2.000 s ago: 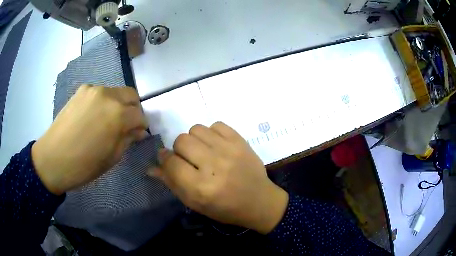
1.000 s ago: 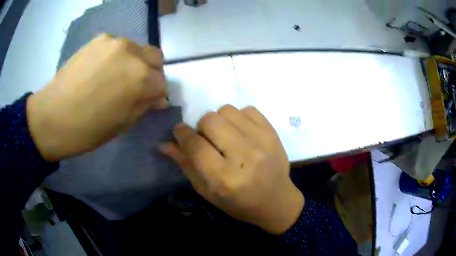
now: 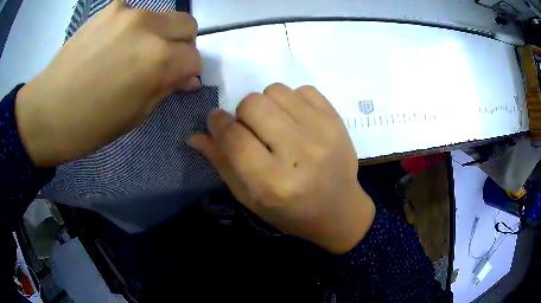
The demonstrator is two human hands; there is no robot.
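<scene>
The striped cut panel (image 3: 148,151) lies on the left of the white table and hangs over its front edge. A narrow dark strip (image 3: 183,6) shows at the panel's right edge, at the top of the picture. My left hand (image 3: 110,83) is closed on the panel and strip edge, its fingertips hidden under the hand. My right hand (image 3: 290,165) pinches the panel's right edge between thumb and forefinger, just below and right of my left hand. The sewing head and needle are out of the picture.
The white sewing table (image 3: 415,71) has ruler marks along its front edge. A yellow box (image 3: 532,89) is cut off at the right edge. A side shelf (image 3: 474,237) at lower right holds a dark blue object (image 3: 501,197) and a white cable. Something red is under the table.
The view has shifted down and right, so the sewing head has left the picture. Both hands keep their hold on the panel, my right fingers still at its edge.
</scene>
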